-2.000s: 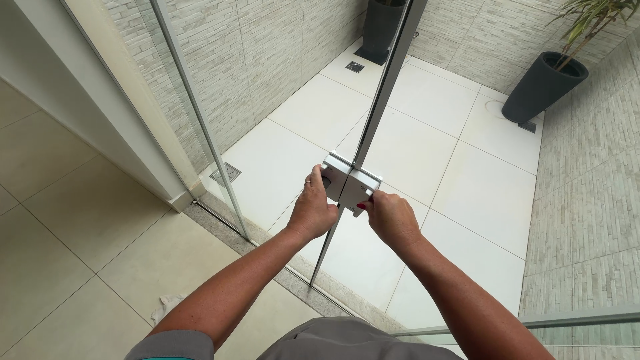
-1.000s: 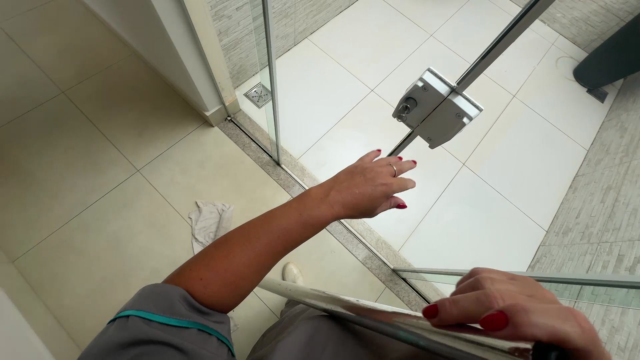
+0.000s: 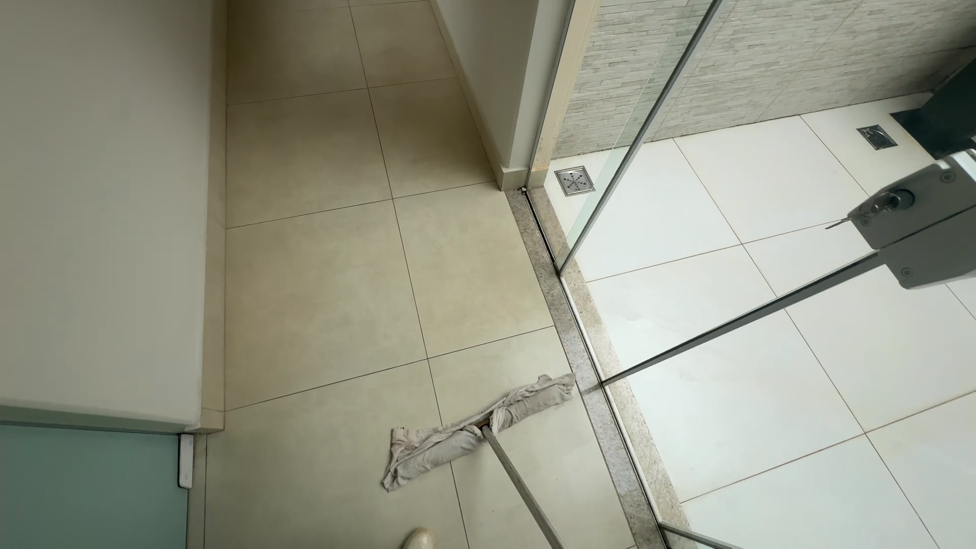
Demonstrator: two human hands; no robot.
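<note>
Neither of my hands shows in the head view; whatever they hold lies outside the frame. A floor squeegee or mop head wrapped in a greyish cloth (image 3: 450, 442) rests across the beige floor tiles, low in the middle. Its long handle (image 3: 522, 488) runs down out of the bottom edge. The toe of a light shoe (image 3: 418, 538) shows beneath it. At the right, the grey metal lock (image 3: 926, 221) of the glass doors has a key in its cylinder.
A stone threshold with a metal track (image 3: 610, 427) divides the beige floor from white tiles. A framed glass panel edge (image 3: 648, 126) rises from it. Floor drains (image 3: 574, 181), a dark planter (image 3: 945, 110), a white wall (image 3: 107, 206) and a greenish glass panel (image 3: 91, 488) surround the area.
Both hands have left the view; two seconds ago they were at the door lock. The cloth-wrapped head is now fully visible on the floor. The view has swung left.
</note>
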